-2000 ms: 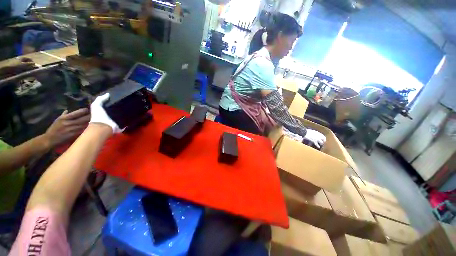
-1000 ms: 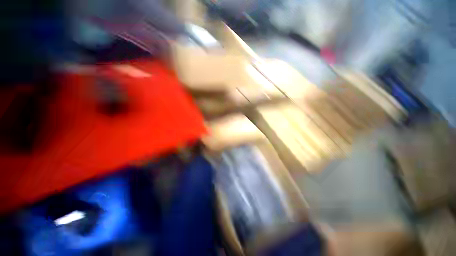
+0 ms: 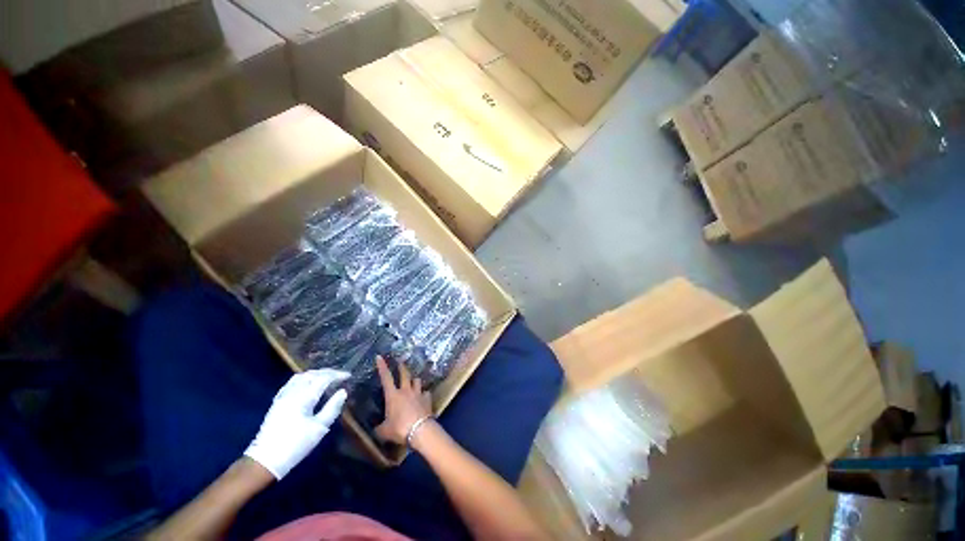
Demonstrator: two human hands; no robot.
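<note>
The packing carton point(image 3: 270, 180) stands open and tilted on my lap. It holds rows of clear, shiny bubble bags with dark housings inside point(image 3: 370, 275). My left hand point(image 3: 296, 423), in a white glove, is at the carton's near left edge, thumb and fingers bent over the dark contents. I cannot tell whether it grips anything. My right hand point(image 3: 402, 410), bare with a bracelet, reaches over the near edge. Its fingers are spread and rest on the bags at the near end. The palm side of both hands is hidden.
The open bag supply carton point(image 3: 720, 444) is on the floor at right, with whitish empty bubble bags point(image 3: 603, 444) in it. Closed printed cartons point(image 3: 455, 127) lie beyond the lap carton. Wrapped cartons point(image 3: 794, 159) stand at the upper right. The red table point(image 3: 42, 201) is at left.
The view has swung right and down from the red table to the lap carton. My left hand has left the black housing at the table. My right hand has come into view.
</note>
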